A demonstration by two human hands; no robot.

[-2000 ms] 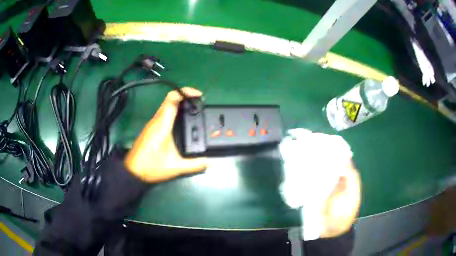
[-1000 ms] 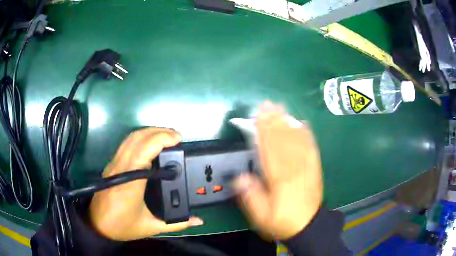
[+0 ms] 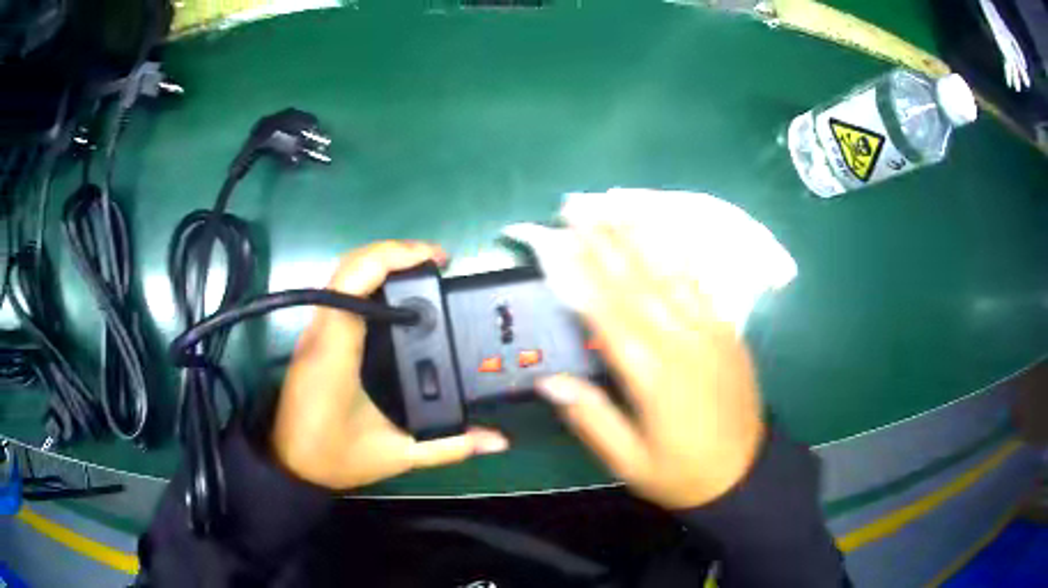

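Observation:
A black power strip (image 3: 477, 345) with orange-red socket slots is held over the front of the green bench. My left hand (image 3: 345, 385) grips its switch end, thumb below and fingers above. A black cord (image 3: 287, 301) runs from that end to a coil at the left, with its plug (image 3: 293, 136) behind. My right hand (image 3: 678, 368), slightly blurred, lies over the strip's right end with a white cloth (image 3: 701, 236) under its fingers. The cloth spreads out behind and to the right of the hand. The strip's right end is hidden.
A clear bottle (image 3: 879, 132) with a yellow warning label lies tilted at the back right. Other coiled black cords (image 3: 109, 304) lie at the left. A yellow rail (image 3: 856, 35) runs along the back. White gloves (image 3: 1007, 46) show at the top right corner.
The power strip has moved up in the picture from one second ago. The cloth, mostly hidden by my right hand then, now shows spread out wide. Both hands stay at the strip.

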